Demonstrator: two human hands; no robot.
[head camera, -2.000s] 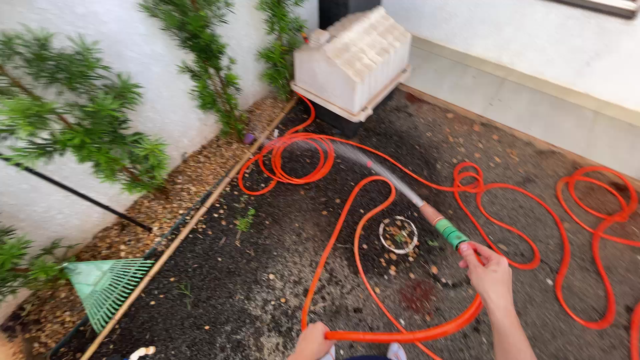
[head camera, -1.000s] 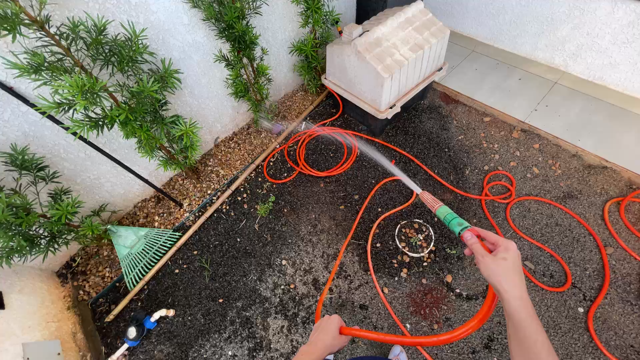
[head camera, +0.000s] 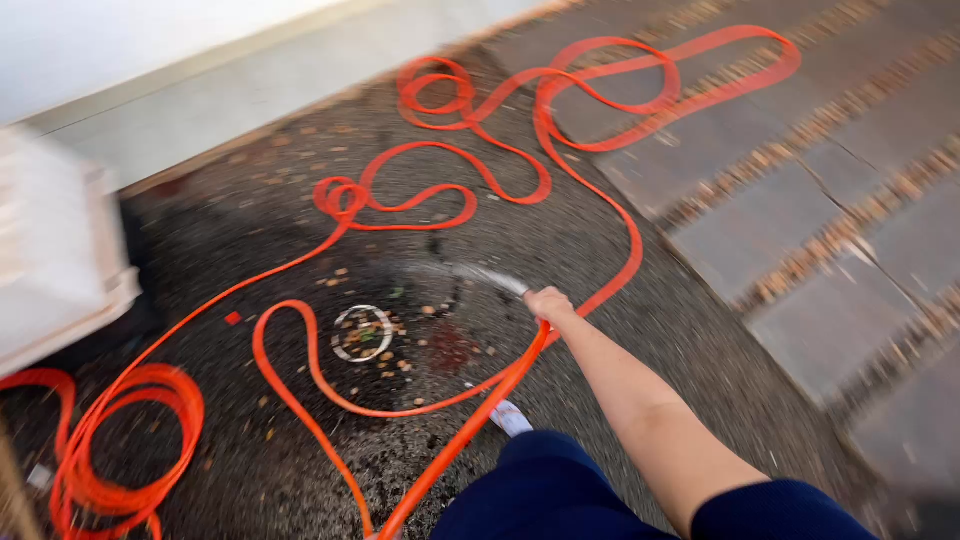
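My right hand (head camera: 551, 306) is closed around the nozzle end of an orange garden hose (head camera: 465, 433), right of the middle of the view. A white spray of water (head camera: 491, 277) leaves the nozzle toward the left; the hand covers most of the nozzle. From that hand the hose runs down to the bottom edge, where only a sliver of my left hand (head camera: 373, 535) shows beside it, too little to tell its grip. More of the hose lies in loops over the dark ground. A white ring (head camera: 362, 333) around small stones is left of the spray.
A white house-shaped box (head camera: 52, 247) stands at the left edge. Behind runs a pale ledge (head camera: 217, 94) below a white wall. Grey paving slabs (head camera: 817, 315) with pebble strips lie to the right. My shoe (head camera: 511, 417) is near the held hose, and hose coils (head camera: 135, 442) lie lower left.
The view has swung far to the right, bringing in the paving slabs. My left hand, earlier seen on the hose, is now nearly out of view. The green nozzle grip, visible before, is now hidden.
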